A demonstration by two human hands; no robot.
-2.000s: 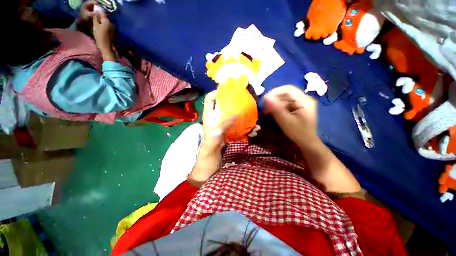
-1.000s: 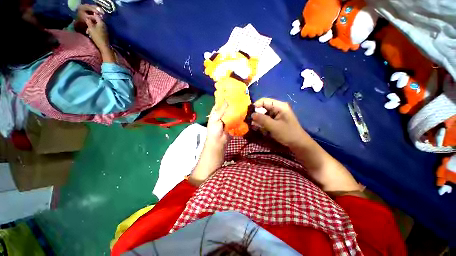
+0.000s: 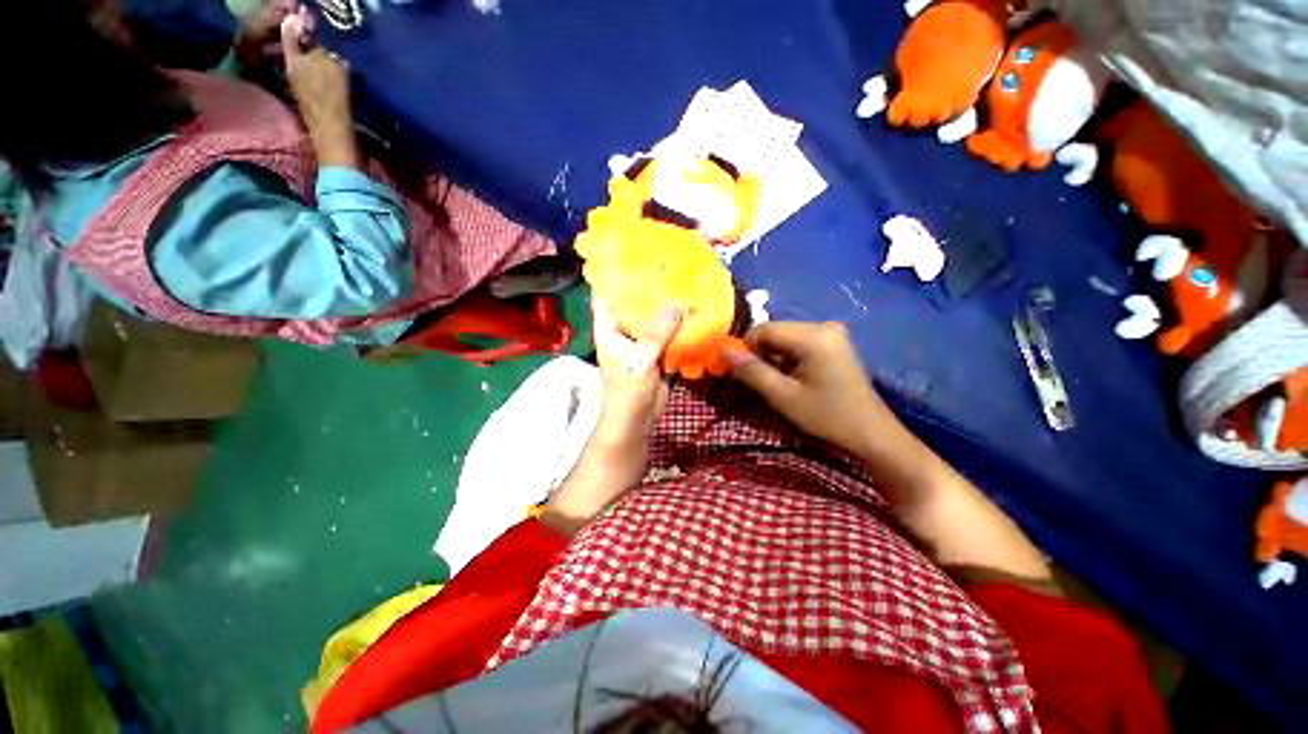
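Observation:
A plush crab (image 3: 660,287), bright yellow-orange, is held over the table's near edge above my apron. My left hand (image 3: 631,380) grips it from below left, thumb on its body. My right hand (image 3: 811,376) has its fingertips closed at the crab's lower right edge; a needle or thread there cannot be made out. A white claw tip shows just above my right fingertips. A second crab (image 3: 742,201) lies on white paper sheets (image 3: 786,175) behind the held one, partly hidden by it.
A white claw piece (image 3: 912,248), a dark patch (image 3: 978,264) and thread snips (image 3: 1043,366) lie on the blue cloth at right. Orange crabs (image 3: 947,60) and a woven sack (image 3: 1219,108) are at far right. A person in a pink apron (image 3: 215,273) sits at left. A white bag (image 3: 502,466) is by my left knee.
The held crab has turned and tilted, its upper end now further left. My right hand, first raised and blurred beside it, has come in to the crab's lower right edge.

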